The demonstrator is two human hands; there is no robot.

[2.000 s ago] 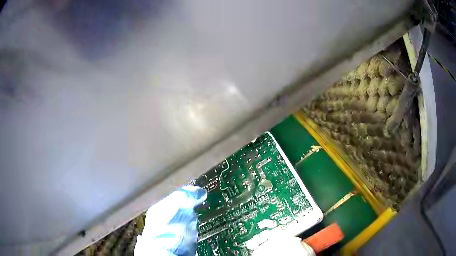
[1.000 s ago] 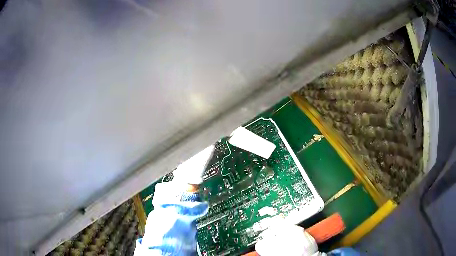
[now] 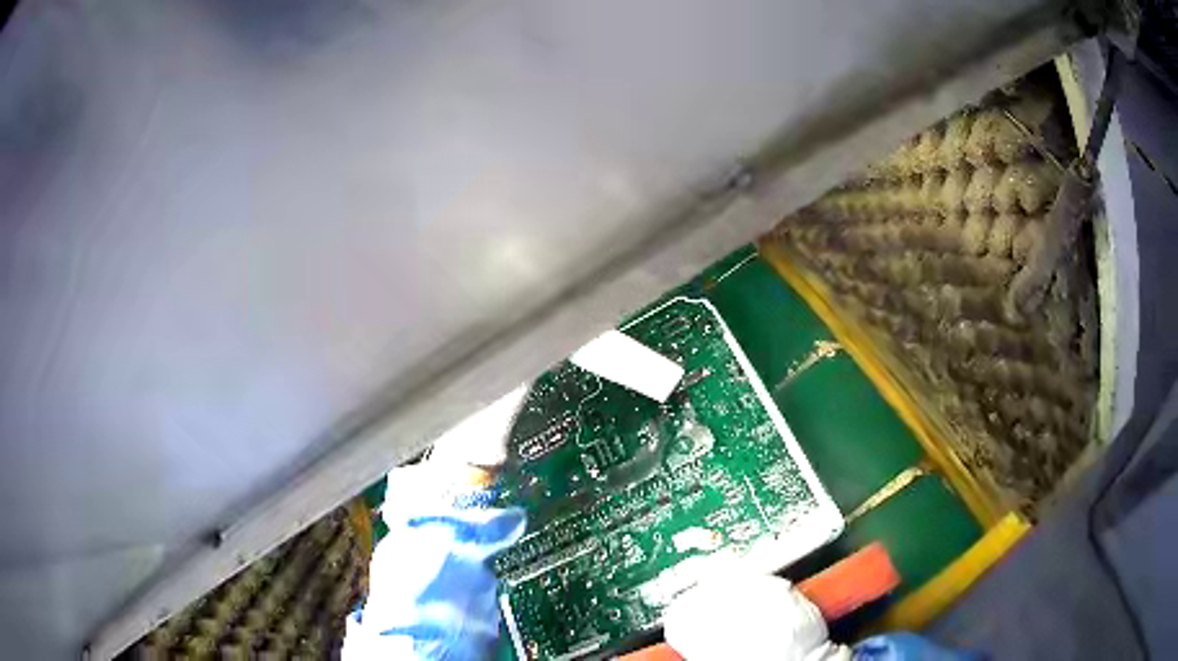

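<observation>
The green circuit board lies on the platform, solder traces up and pale border around it. A flat white hand tool shows over the board's far part, one end behind the cover's edge. My left hand, in a white glove with a blue cuff, is at the board's left side. The cover hides its fingertips and grip, but the tool shifts along with the hand. My right hand, white-gloved, is at the board's near edge, closed on a red pad seen as a thick bar.
A large grey-white cover fills the upper left, its edge crossing over the board. The green platform with yellow edging shows right of the board. Bumpy brown-grey foam lines the right side, and more shows at lower left.
The white tool, out of sight two seconds ago, came into view over the board. Since one second ago, it and my left hand have shifted slightly left. My right hand stays at the near edge.
</observation>
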